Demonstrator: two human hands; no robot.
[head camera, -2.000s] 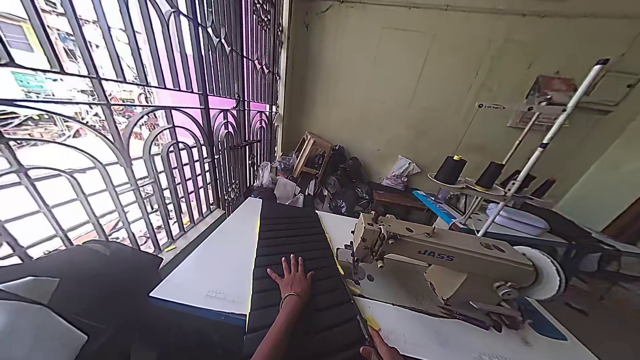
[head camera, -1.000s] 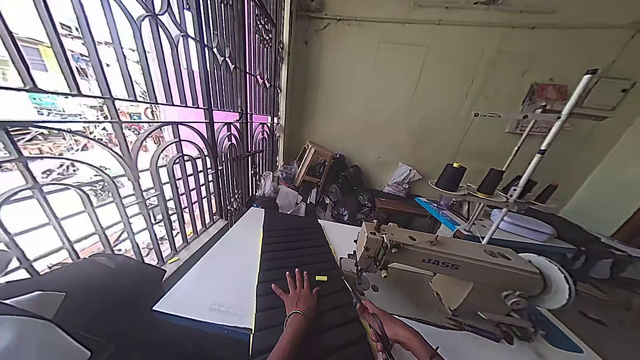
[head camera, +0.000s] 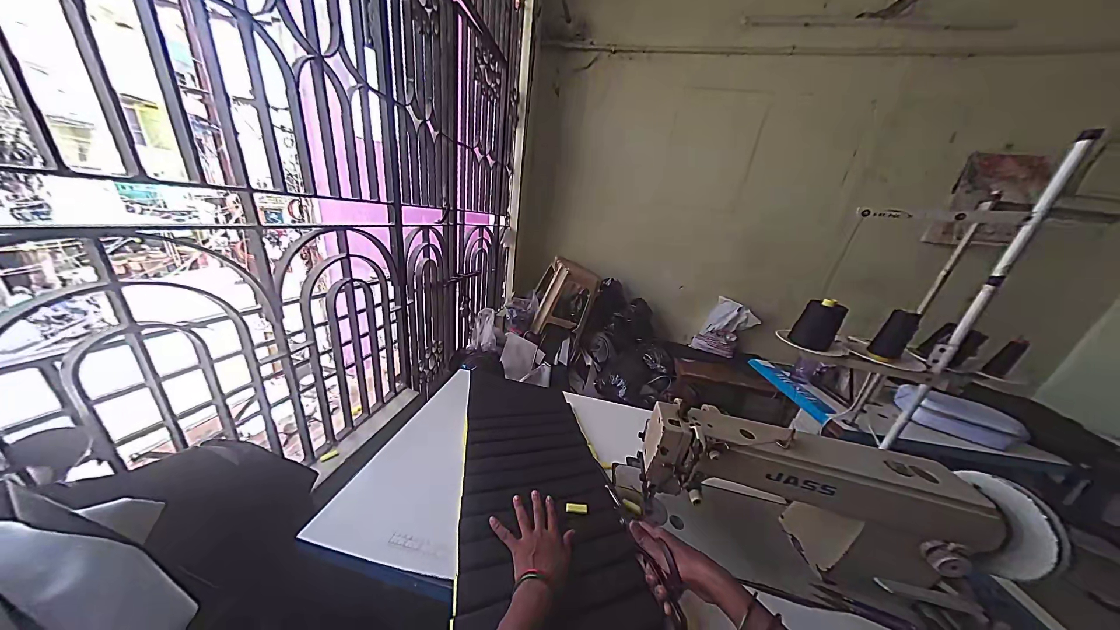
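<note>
A black quilted fabric panel (head camera: 525, 437) with yellow edges lies lengthwise on the white sewing table (head camera: 394, 490). My left hand (head camera: 536, 544) rests flat on it, fingers spread, holding nothing. Just right of those fingers is a small yellow scrap (head camera: 577, 507) on the fabric. At the panel's right edge, my right hand (head camera: 669, 564) grips a pair of scissors (head camera: 674, 582), whose blades point up along that edge and are partly hard to make out. Another yellow bit (head camera: 632, 507) sits near the blades. The beige Jack-style sewing machine (head camera: 814, 481) stands immediately right of the panel.
A metal window grille (head camera: 254, 210) runs along the left. Dark fabric (head camera: 236, 525) is heaped beside the table. Thread cones (head camera: 817, 325) stand on a rack at the right. Plastic bags (head camera: 634, 359) and a wooden stool (head camera: 564, 293) are piled against the back wall.
The right hand has come farther into view with the scissors, along the panel's right edge. A yellow scrap now lies beside my left hand, where two seconds ago none showed.
</note>
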